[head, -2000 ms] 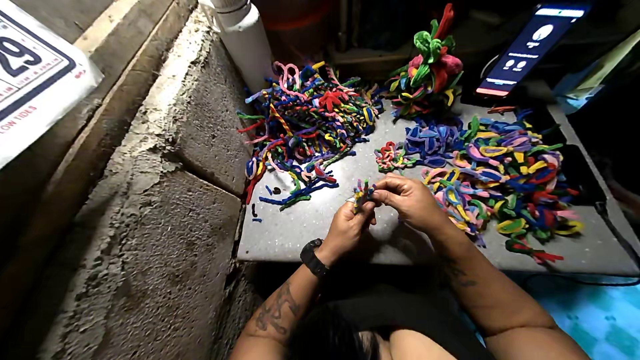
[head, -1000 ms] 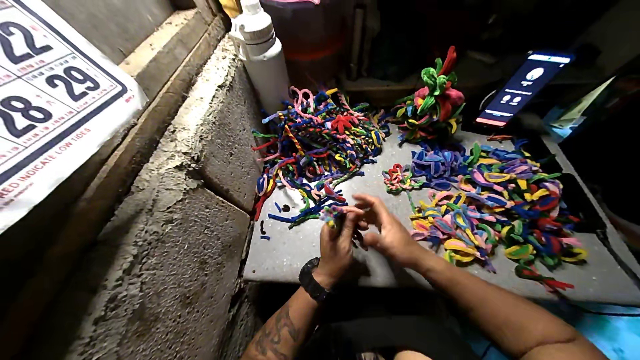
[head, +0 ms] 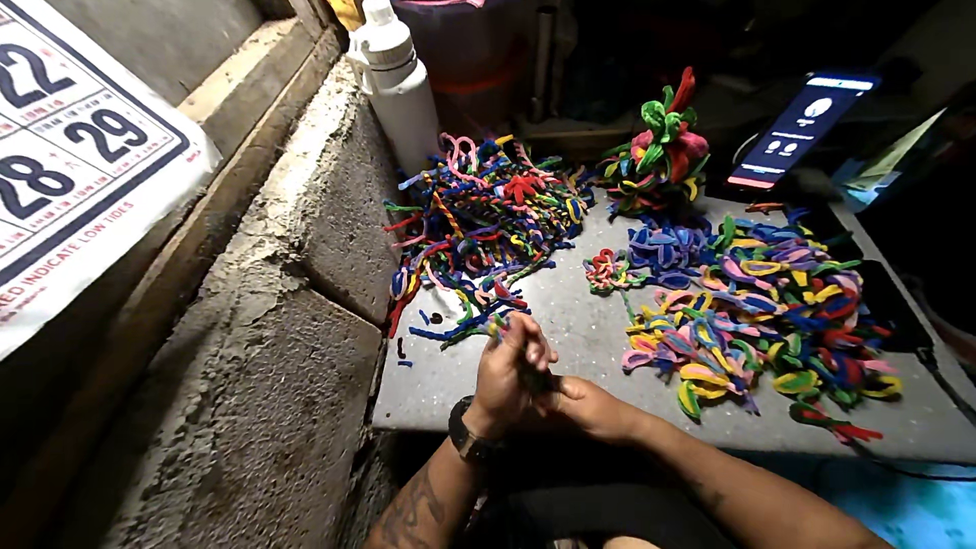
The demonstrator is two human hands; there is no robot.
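Note:
My left hand (head: 503, 374), with a dark watch on the wrist, is closed on a small multicoloured pipe-cleaner piece (head: 499, 326) whose tips show above the fingers. My right hand (head: 591, 404) meets it from the right near the table's front edge; its fingertips are partly hidden, so its hold cannot be told. Behind the left hand lies a tangled pile of twisted pipe cleaners (head: 488, 221). Looped pipe-cleaner petals (head: 755, 297) are heaped at the right, beside a small pink, red and green looped cluster (head: 608, 271). A pipe-cleaner flower arrangement (head: 663, 152) stands at the back.
A white bottle (head: 400, 91) stands behind the left pile. The rough concrete block wall (head: 305, 396) borders the table's left side, with a calendar (head: 91, 152) above it. A lit phone (head: 804, 130) leans at the back right, and a dark cable (head: 945, 389) runs along the right edge.
My right hand has moved down from the left hand's fingertips to beside its palm. The small piece stays in my left hand.

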